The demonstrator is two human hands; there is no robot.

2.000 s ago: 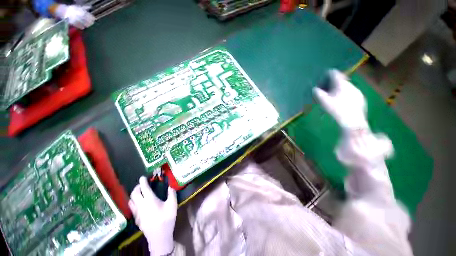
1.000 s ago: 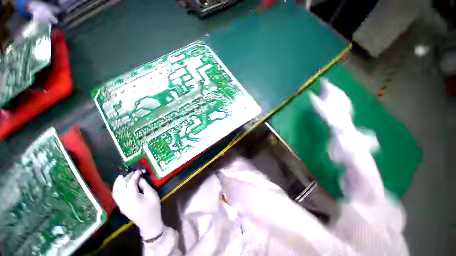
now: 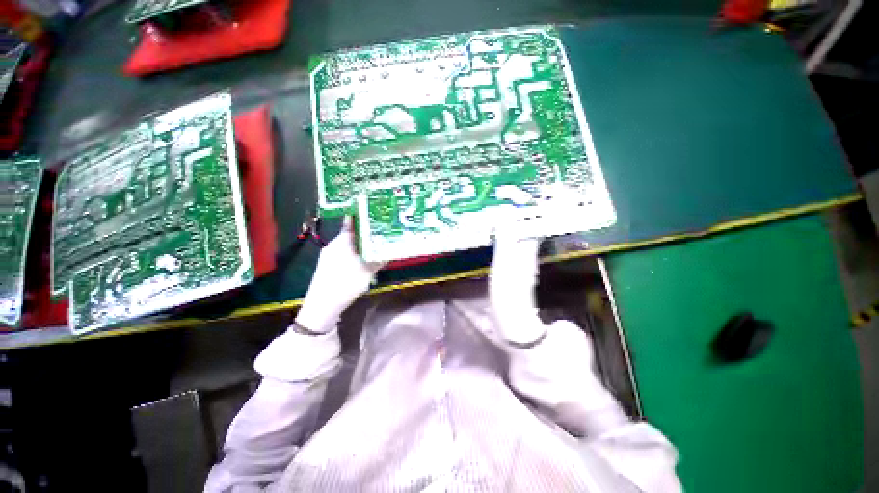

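A large green circuit board [image 3: 453, 144], solder side up with a white border and a notched front left corner, lies on a red pad [image 3: 416, 260] that barely shows under its front edge. My left hand [image 3: 335, 279], in a white glove, is at the notch. Small red and black cutters [image 3: 309, 229] show beside its fingertips; the grip is partly hidden. My right hand [image 3: 516, 284], also gloved, is at the board's front edge, its fingertips blending into the pale border.
Another board [image 3: 149, 212] lies on a red pad [image 3: 255, 183] at left, with part of a third board [image 3: 17, 236] beyond. Another red pad [image 3: 217, 40] bears a board at the back left. A black object [image 3: 740, 337] lies on the bright green side table [image 3: 675, 404]. Yellow tape edges the bench.
My right hand has moved left from over the side table to the board's front edge. The black object now shows uncovered there. The view has turned, and my left hand has moved up by the notch.
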